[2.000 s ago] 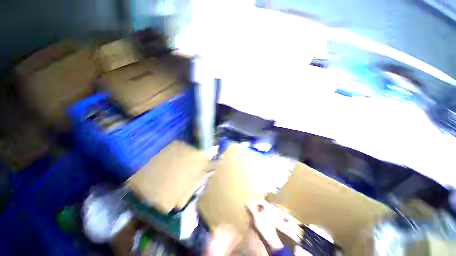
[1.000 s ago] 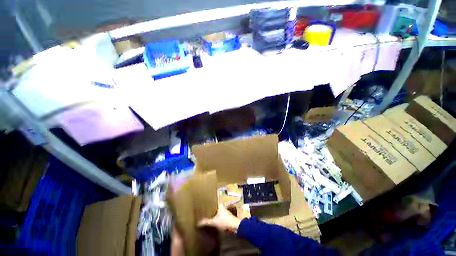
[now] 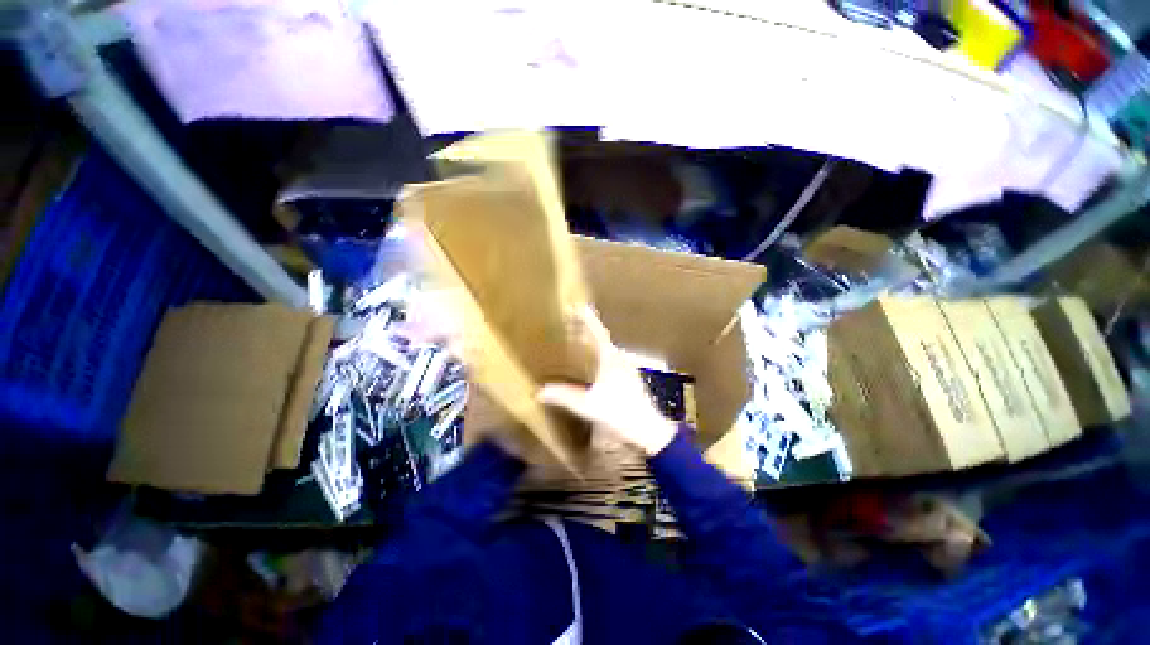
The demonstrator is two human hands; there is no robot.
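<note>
A folded brown cardboard piece (image 3: 505,271), blurred, stands tilted over the left part of the open carton (image 3: 656,296). My right hand (image 3: 621,397) grips its lower right side, thumb towards me. My left hand is hidden behind the cardboard; only its dark blue sleeve (image 3: 460,491) shows. Part of a black unit (image 3: 668,393) shows inside the carton, right of my right hand. The carton sits on flattened cartons (image 3: 599,498).
Small white and silver pieces lie heaped left (image 3: 391,372) and right (image 3: 782,391) of the carton. Flat cardboard (image 3: 208,397) lies at the bench left. Closed cartons (image 3: 965,384) stand in a row at the right. A slanting post (image 3: 189,183) and papered shelf (image 3: 706,76) bound the back.
The cardboard piece has come up and right, from the carton's left side to over its left part, with my right hand on it. The view has shifted, and more of my sleeves shows.
</note>
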